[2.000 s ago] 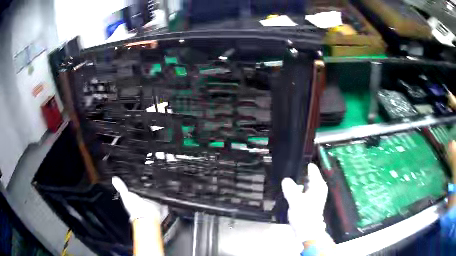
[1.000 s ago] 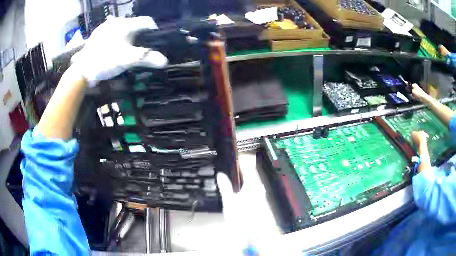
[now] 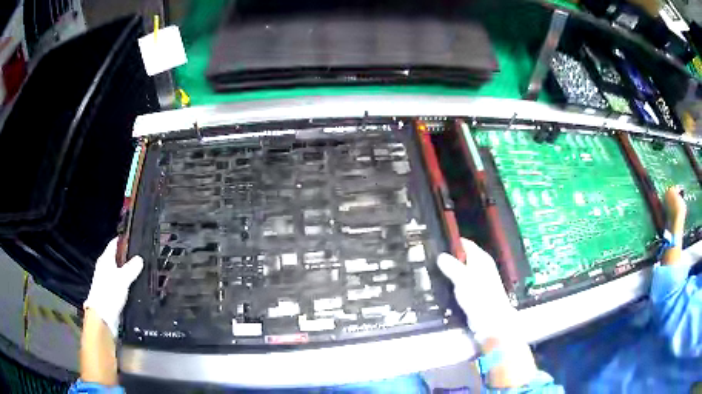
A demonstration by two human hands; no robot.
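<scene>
An empty black solder pallet (image 3: pixel 289 231) with red-brown end bars lies flat on the conveyor in front of me. Metal shows through its lattice of slots. My left hand (image 3: pixel 112 283), in a white glove, grips the pallet's left end bar near the front corner. My right hand (image 3: pixel 471 281), also gloved, grips the right end bar near the front. Some fingers of both hands are hidden behind the bars. A large green circuit board (image 3: pixel 573 204) lies in another pallet just to the right, with a narrow gap between the two.
The conveyor rail (image 3: pixel 262 368) runs along the front. Black foam sheets (image 3: pixel 350 54) lie on the green shelf behind. A deep black tote (image 3: pixel 61 146) stands at left. Component bins (image 3: pixel 576 81) sit at back right. Another person's hand (image 3: pixel 676 209) is over a further board at right.
The empty pallet has come down from a raised, tilted position to lie flat on the conveyor. My left hand has moved from its top edge to its left end bar.
</scene>
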